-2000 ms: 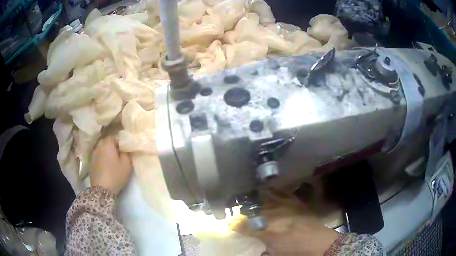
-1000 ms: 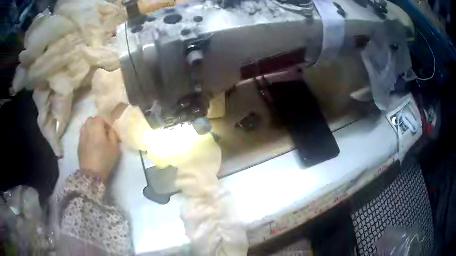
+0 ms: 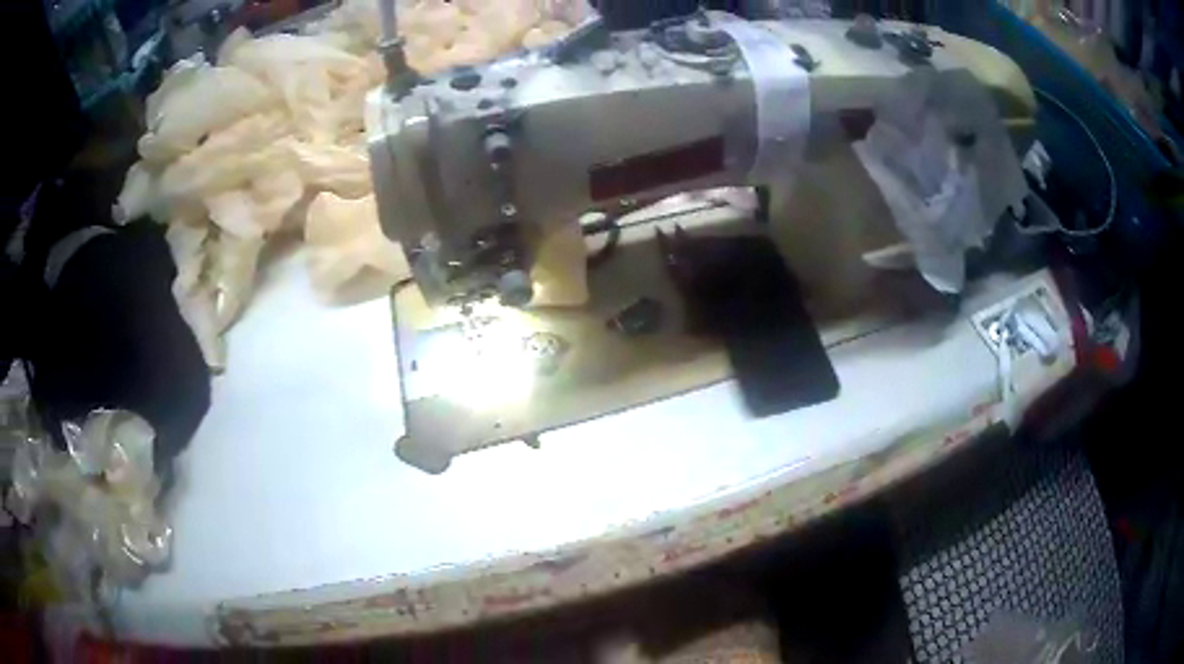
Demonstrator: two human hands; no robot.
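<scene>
No hand is in the picture. The off-white sewing machine (image 3: 558,130) stands on the white table, with a dark red label on its arm. The presser foot and needle area (image 3: 481,311) is in bright glare, and no fabric shows under it. The beige needle plate and bed (image 3: 571,376) lies bare there. The heap of cream fabric pieces (image 3: 260,143) lies behind and left of the machine head. One peach piece (image 3: 348,247) lies at the heap's near edge, beside the head.
A black rectangle, perhaps a phone (image 3: 779,350), lies under the arm, with thin dark prongs beside it. A small dark metal piece (image 3: 636,315) is on the bed. A whitish plastic bag (image 3: 935,195) hangs at right. A shiny cream pile (image 3: 117,493) is at left. The table's worn front edge (image 3: 519,594) curves below.
Both hands have left the picture; the left was on the table left of the needle. The cream piece under the needle is gone from there. The view has shifted and shows more table.
</scene>
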